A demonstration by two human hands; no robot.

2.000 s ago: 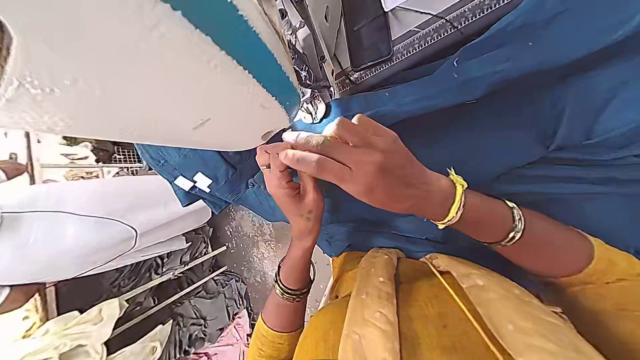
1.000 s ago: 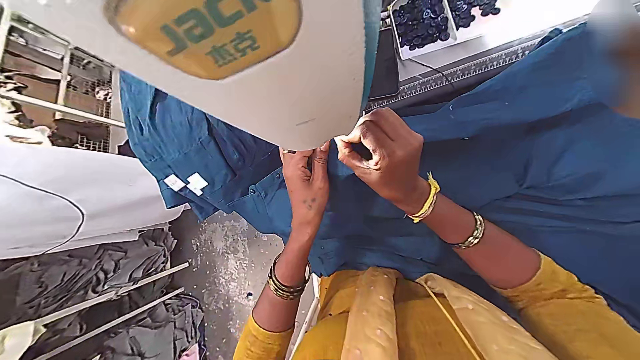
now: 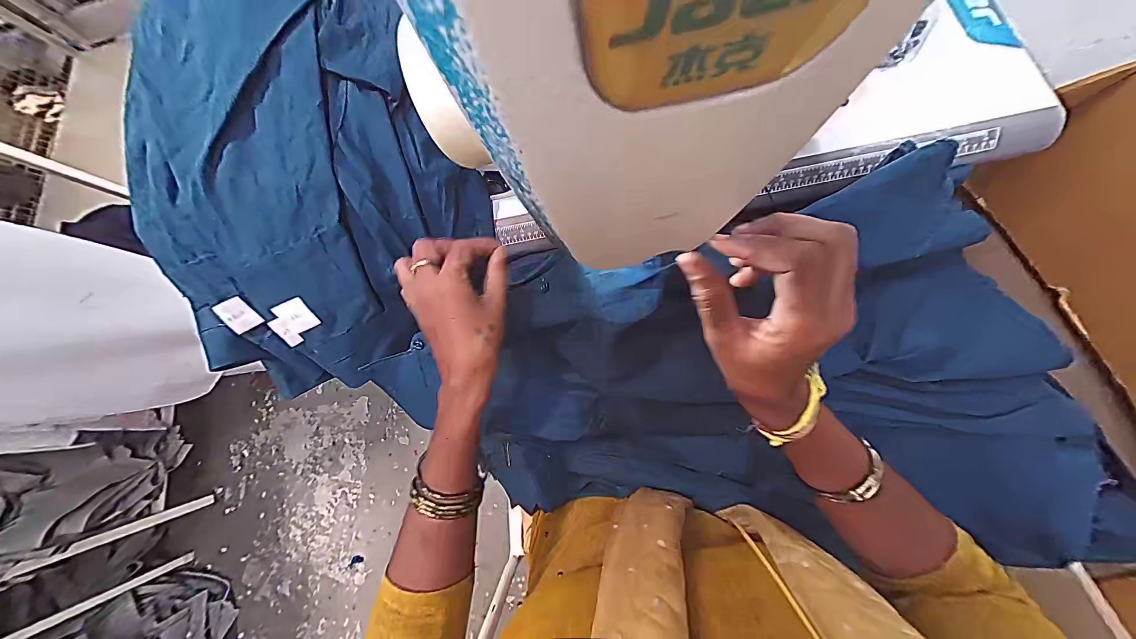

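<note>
A blue garment (image 3: 621, 382) with small buttons along a strip lies under the white head of a Jack sewing machine (image 3: 674, 177). To the left of the machine head, my left hand (image 3: 457, 311) rests on the cloth with its fingers curled; whether they pinch it is hidden. My right hand (image 3: 781, 311) is raised over the cloth at the right of the head, thumb and fingers apart, with nothing plainly between them. The machine's needle area is hidden behind the head. White labels (image 3: 295, 318) lie on the cloth at the left.
A printed ruler scale (image 3: 887, 164) runs along the machine bed. At the right stands a brown cardboard box (image 3: 1065, 231). A white surface (image 3: 89, 319) is at the left, with dark grey cloth (image 3: 80, 497) and pale bars below it. Speckled floor (image 3: 293, 479) shows between.
My hands were close together at the machine head's tip and have moved apart, the left one to the left. My right hand's fingers have spread. The view has shifted.
</note>
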